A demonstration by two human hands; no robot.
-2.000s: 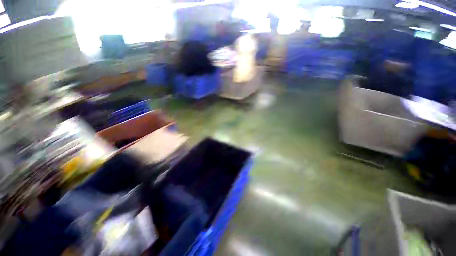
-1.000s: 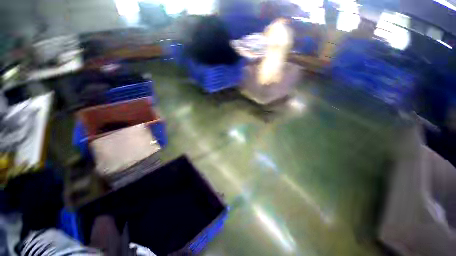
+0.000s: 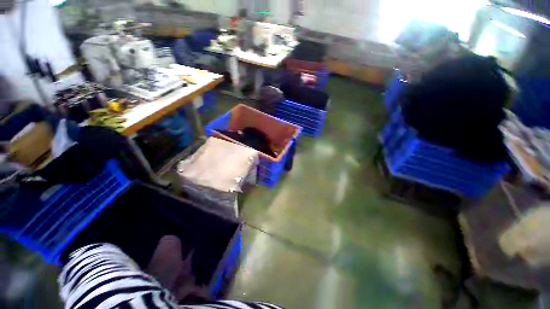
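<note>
A blue bin [image 3: 231, 258] with a dark lining stands nearest in front, at the lower left. A dull brown-purple shape [image 3: 167, 259], perhaps cloth, shows against its dark inside; I cannot tell what it is. A black-and-white striped sleeve [image 3: 105, 271] crosses the bottom left edge, over the near side of the bin. No hand shows clearly at its end. Neither my left hand nor my right hand can be made out.
A sewing machine [image 3: 129, 63] stands on a white table [image 3: 163, 105] at the upper left. Beyond the near bin are a stool-like block with a pale top [image 3: 218, 163] and an orange-lined blue bin [image 3: 277, 172]. A blue crate [image 3: 437, 166] heaped with black cloth [image 3: 455, 102] stands right. Green floor lies between.
The view has swung left and up, bringing the sewing machine tables into sight. The striped sleeve shows larger, and the heaped crate now appears nearer and farther right.
</note>
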